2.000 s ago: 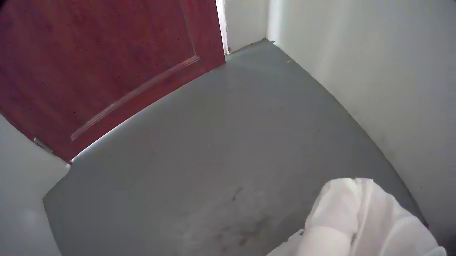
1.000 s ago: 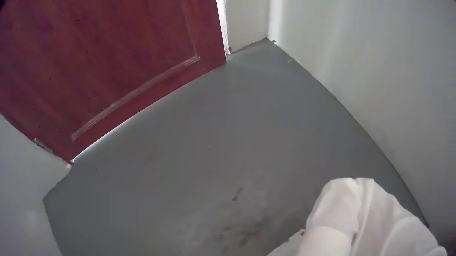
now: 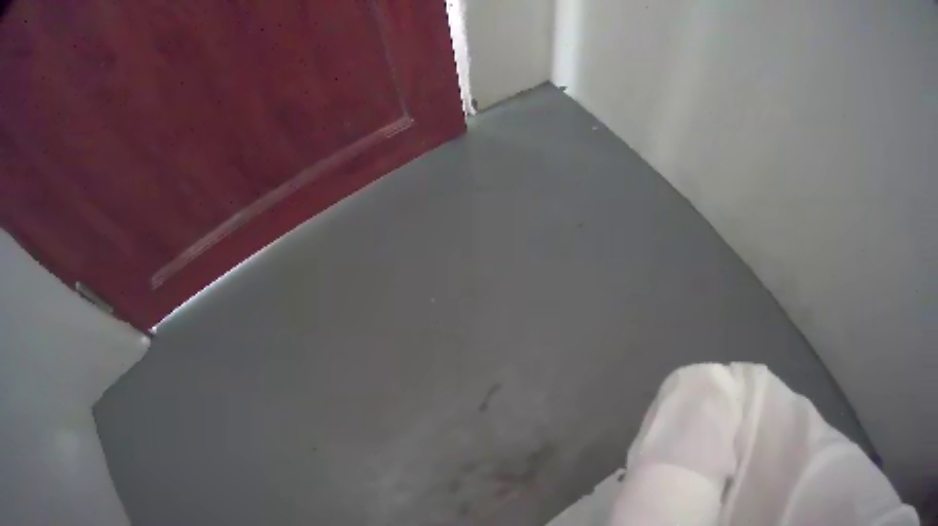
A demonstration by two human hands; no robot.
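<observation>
No hand is clearly in view. Nearest in front of me is a pale, whitish folded shape (image 3: pixel 751 452) at the lower right, cut off by the bottom edge. It looks like cloth, but I cannot tell whether a limb is under it. A dark red wood-look stall door (image 3: pixel 237 134) fills the upper left. A thin bright gap shows along its lower edge, and a small metal hinge-like piece (image 3: pixel 95 297) sits at its lower left corner.
The grey floor (image 3: pixel 411 288) has dark stains near the bottom middle. A pale wall (image 3: pixel 782 154) runs down the right side, and another wall (image 3: pixel 62 349) stands at the lower left. The walls meet the floor at a corner at the top.
</observation>
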